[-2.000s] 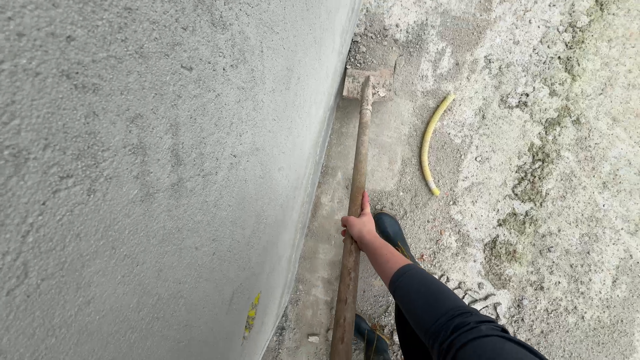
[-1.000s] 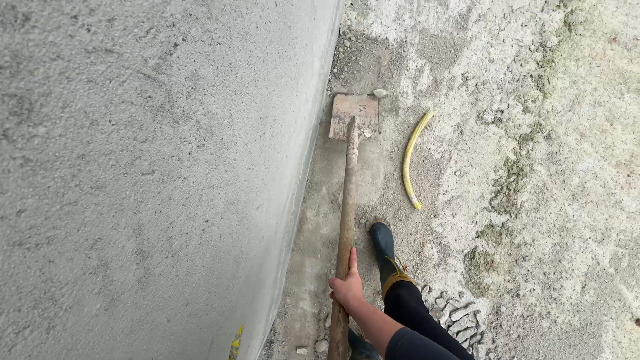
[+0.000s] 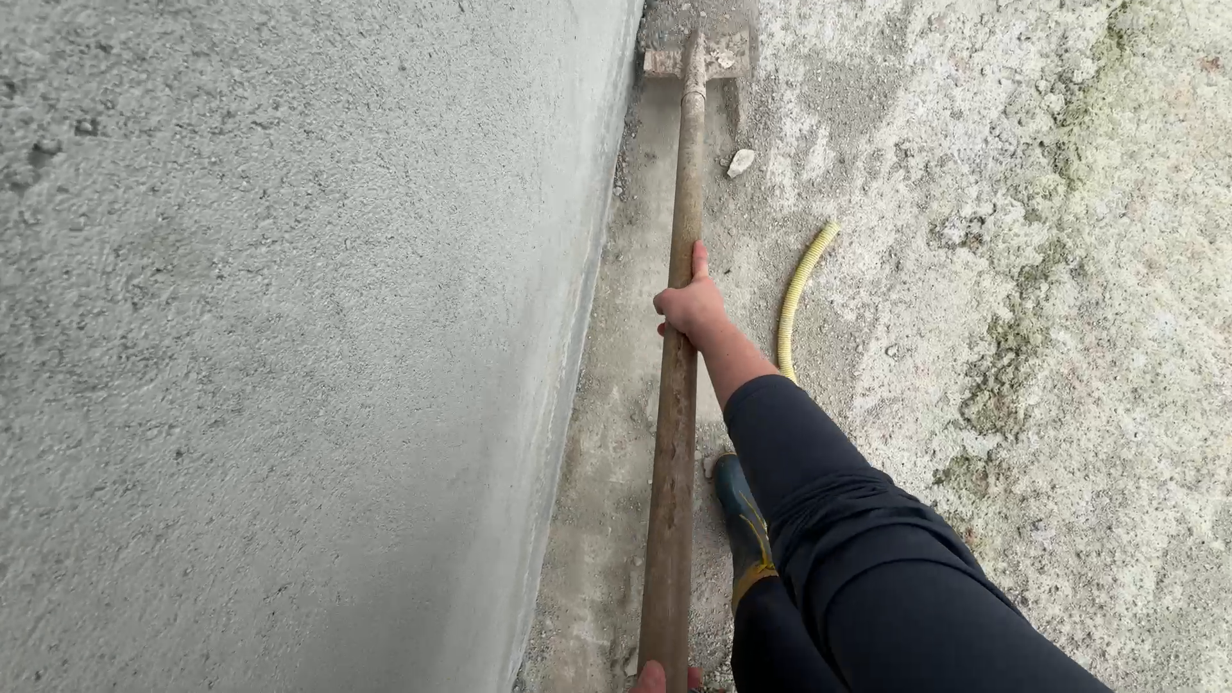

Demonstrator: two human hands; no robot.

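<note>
My right hand (image 3: 693, 306) is closed around the middle of a long wooden shovel handle (image 3: 674, 433), one finger lying along the wood. At the bottom edge, my left hand (image 3: 653, 679) grips the same handle lower down, mostly cut off by the frame. The handle leads up to a worn, flat metal shovel blade (image 3: 724, 58), which lies on the ground against the foot of the wall, with grit around it. A pale stone chip (image 3: 740, 163) lies just below the blade, right of the handle.
A rough grey plastered wall (image 3: 337, 337) fills the left side. Right of the handle, a curved piece of yellow corrugated hose (image 3: 795, 298) rests on rough concrete ground (image 3: 1107, 385), partly behind my forearm. A dark rubber boot (image 3: 739, 510) stands near the handle.
The shovel blade has moved forward along the wall, past the pale stone chip, and my right hand has moved forward with the handle. My left hand now shows at the bottom edge.
</note>
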